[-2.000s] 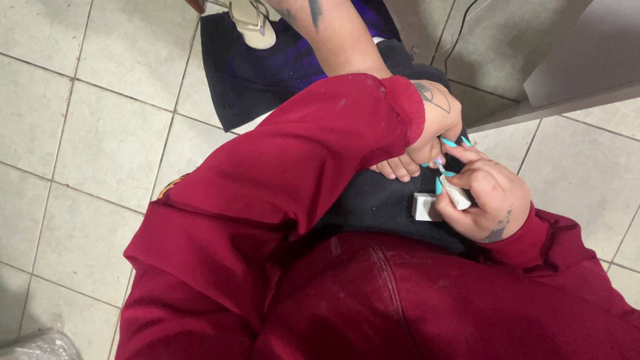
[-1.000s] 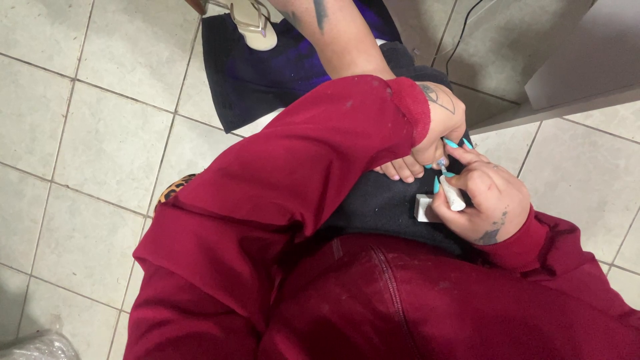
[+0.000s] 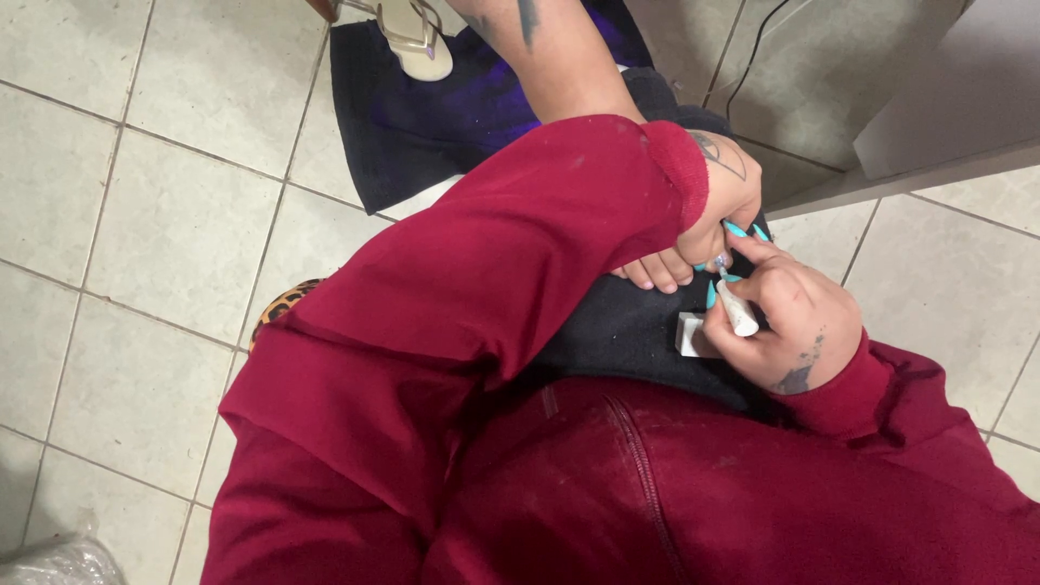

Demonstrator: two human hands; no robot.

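Observation:
Another person's bare foot (image 3: 656,270) rests on a dark towel (image 3: 617,325) over my lap. My left hand (image 3: 723,191) is wrapped over the foot by the big toe, its fingers partly hidden. In my right hand (image 3: 784,317) is the white cap of a nail polish brush (image 3: 737,309), pinched between thumb and fingers, with the brush tip at the big toenail (image 3: 721,261), which looks pale and shiny. A white, box-shaped object (image 3: 695,335), perhaps the polish bottle, is below the toes, partly behind my right hand.
The other person's tattooed leg (image 3: 565,65) comes in from the top. A sandal (image 3: 422,53) lies on a dark cloth (image 3: 366,122) on the tiled floor. Grey furniture (image 3: 959,106) stands at upper right, near a black cable (image 3: 746,61). Clear plastic wrapping (image 3: 61,562) is at lower left.

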